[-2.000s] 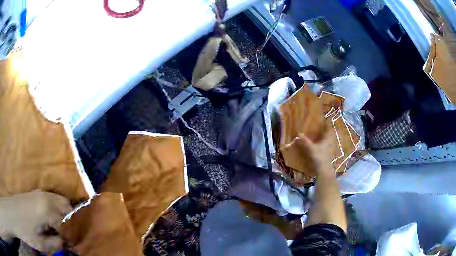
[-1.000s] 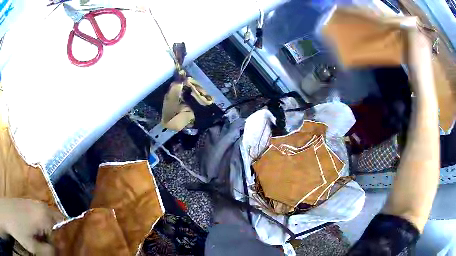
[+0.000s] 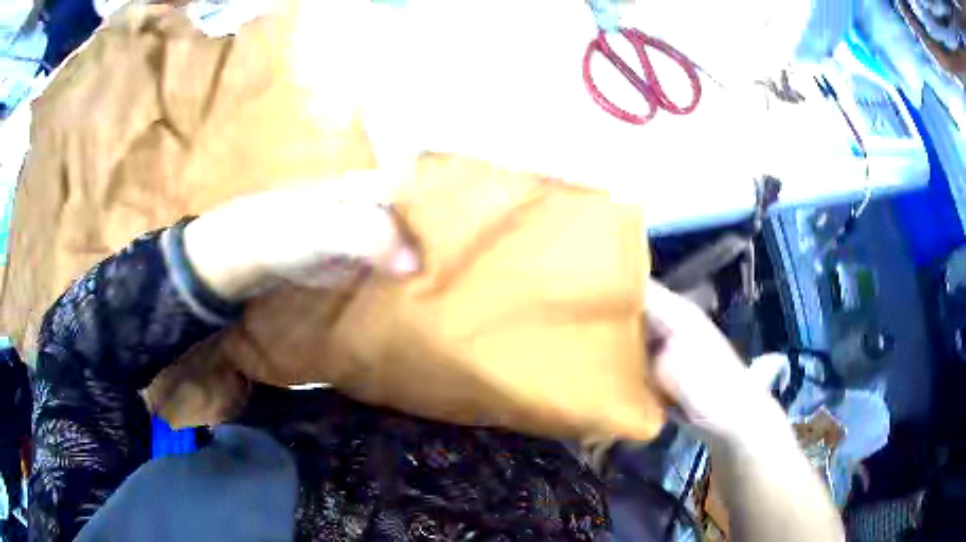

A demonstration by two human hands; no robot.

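The brown garment cloth (image 3: 159, 138) spreads over the left of the white table and hangs down towards my lap. A smaller flat brown cut piece (image 3: 530, 265) lies in front of me, over the table's front edge. My left hand (image 3: 360, 233) holds this piece near its left part, with the thumb on top. My right hand (image 3: 678, 355) grips its right edge, fingers partly hidden by the cloth. The lower edge of the piece hangs above my lap.
Red-handled scissors (image 3: 641, 76) lie on the white table (image 3: 720, 159) beyond the piece. The bag with cut pieces (image 3: 847, 423) stands at the lower right, partly behind my right arm. A dark thread scrap (image 3: 782, 87) lies on the table at the right.
The view has swung left to the table. My right hand has come from the far right to the piece in front of me. My left hand has moved up onto the brown cloth.
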